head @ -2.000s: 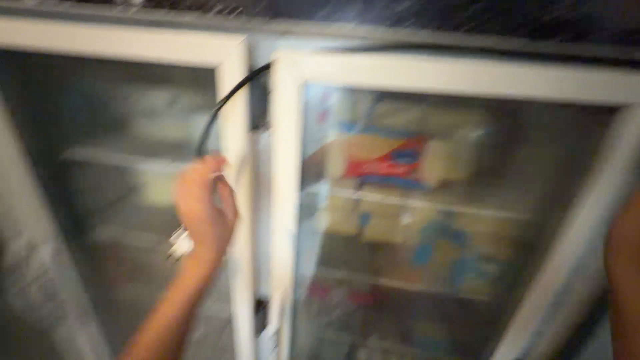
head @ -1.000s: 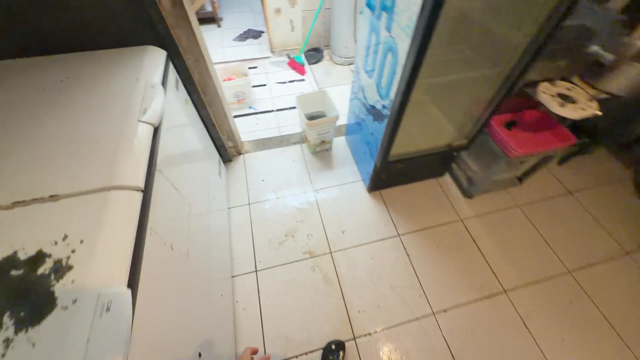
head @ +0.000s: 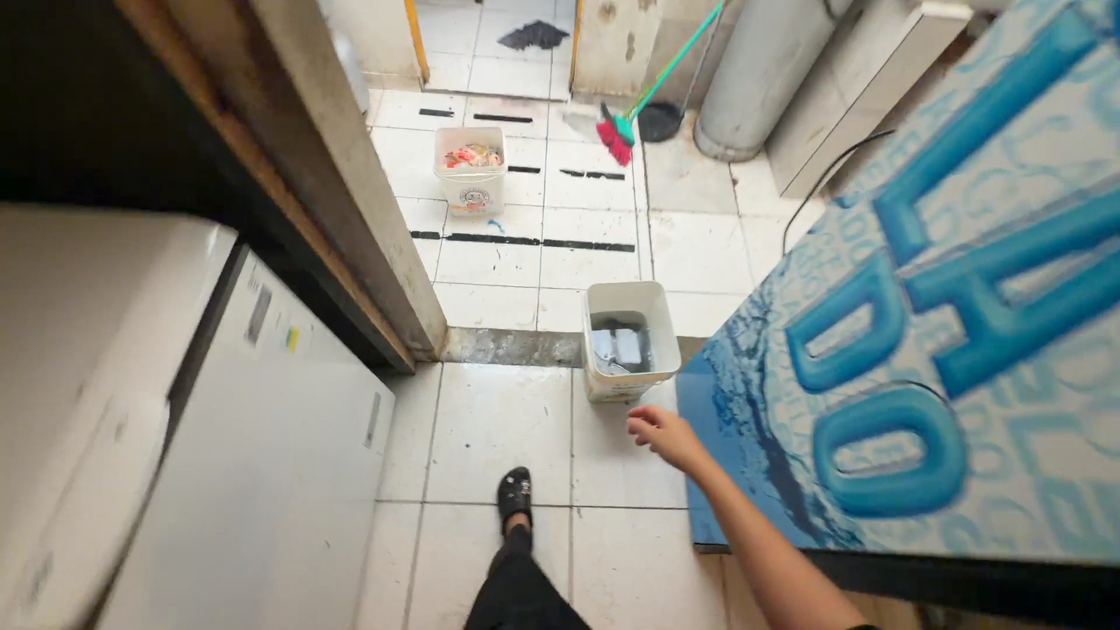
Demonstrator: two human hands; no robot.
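My right hand (head: pixel 667 437) reaches in from the lower right with its fingers loosely curled and holds nothing. Just beyond its fingers, apart from them in the picture, a white plastic bucket (head: pixel 632 385) stands on the tiles at the doorway's threshold. Dark, greyish water (head: pixel 623 343) that reflects light lies in it. My left hand is out of the picture. A second white bucket (head: pixel 472 194) with red and pale scraps inside stands farther back on the tiled floor beyond the threshold.
A white chest freezer (head: pixel 289 420) lines the left side, beside a door frame (head: pixel 350 201). At right stands a blue printed fridge side (head: pixel 752 437). Farther back are a red-bristled broom (head: pixel 615 140), a black round container (head: pixel 661 121), a grey cylinder (head: pixel 761 83) and a dark cloth (head: pixel 534 35).
The view has moved from glass-fronted doors, where a hand was near a black cable, to the doorway. The water bucket is now much nearer, and my right hand has come into view beside it.
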